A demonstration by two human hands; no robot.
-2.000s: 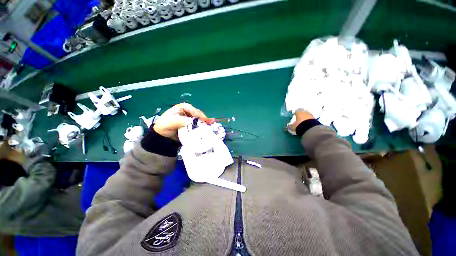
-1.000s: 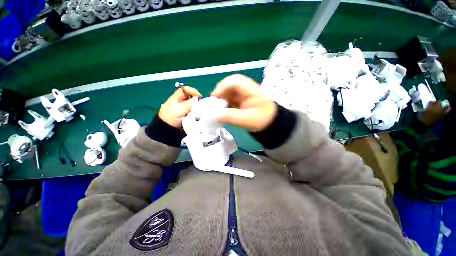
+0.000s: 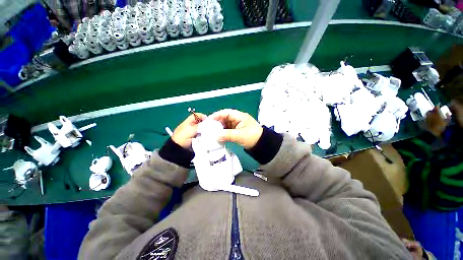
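A white camera housing [image 3: 213, 170] is held in front of my chest, with a flat white antenna [image 3: 242, 190] jutting out to the right at its lower end. My left hand [image 3: 187, 133] grips its upper left side, with thin wire leads [image 3: 193, 114] sticking up beside the fingers. My right hand [image 3: 240, 129] holds a small white cover [image 3: 212, 128] against the top of the housing. The fingers partly hide where the two parts meet.
A clear bag of white parts [image 3: 294, 104] and piled housings [image 3: 360, 109] lie right. Part-built units [image 3: 65, 133] and two ball-shaped heads [image 3: 100, 181] lie left. Rows of white units [image 3: 147, 25] stand beyond the ledge. A carton [image 3: 373, 175] is below right. Another person's hand [image 3: 435, 121] is far right.
My right hand has come from the bag of parts to the top of the housing with a small white cover. The view has shifted, showing more of the far rows.
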